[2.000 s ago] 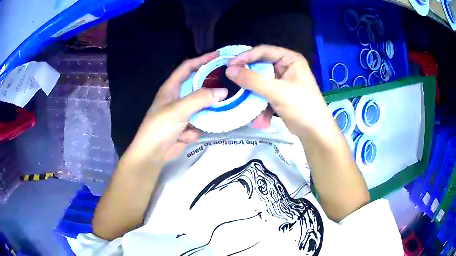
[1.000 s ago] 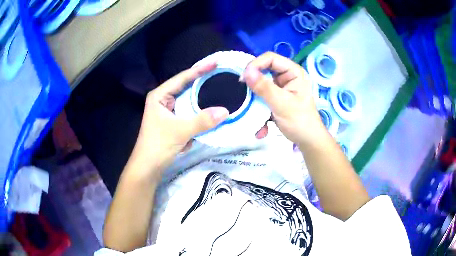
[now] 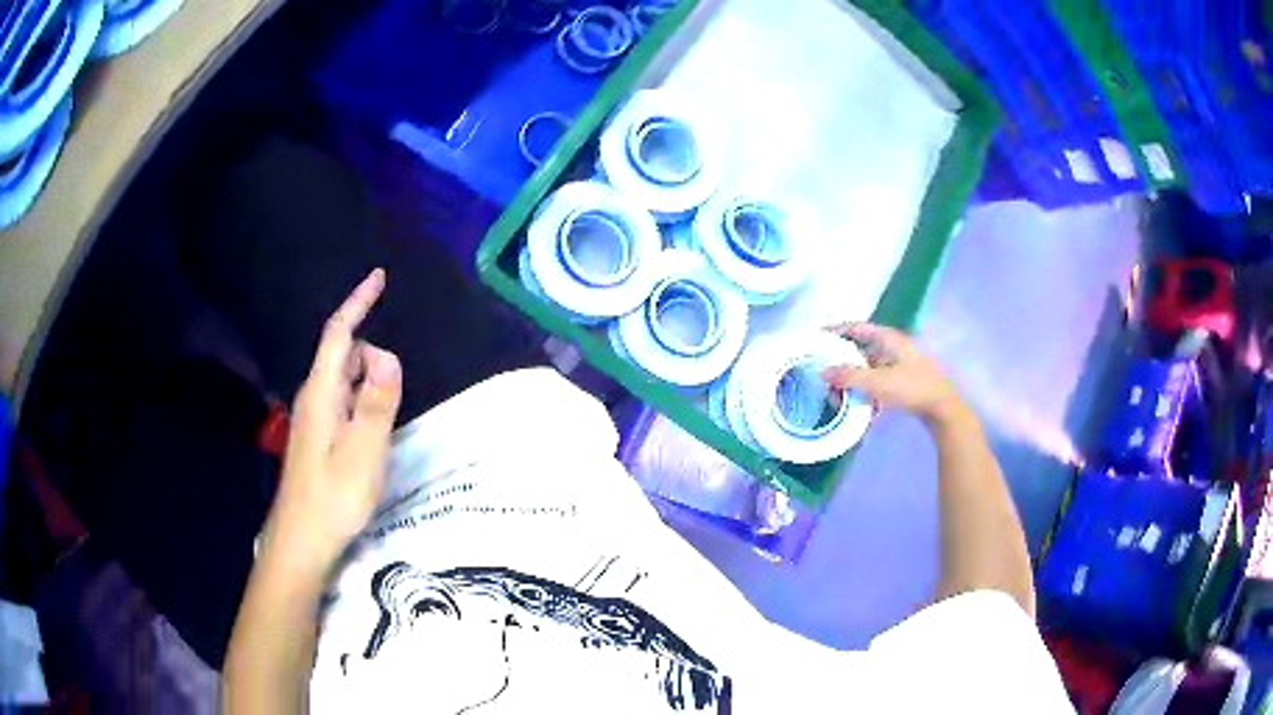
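Note:
A white flanged ring (image 3: 758,405) sits at the near corner of the green-rimmed tray (image 3: 905,310), on top of another piece. My right hand (image 3: 891,374) holds its right side, with the thumb at the centre hole and the fingers over the rim. Several more flanged rings (image 3: 683,320) stand in the tray in rows, raised collars up, some stacked. My left hand (image 3: 339,426) is raised over the dark area to the left of the tray. It is empty, with its fingers apart.
A blue bin (image 3: 482,105) with loose narrow rings (image 3: 596,39) adjoins the tray's far left side. Flat rings (image 3: 31,87) overlap on the tan bench (image 3: 168,98) at upper left. Blue crates (image 3: 1138,538) stand at right. A clear plastic bag (image 3: 712,479) lies below the tray's near edge.
The view has turned towards the tray. My right hand has carried the flanged ring from above my lap to the tray's near corner. My left hand has let go of it.

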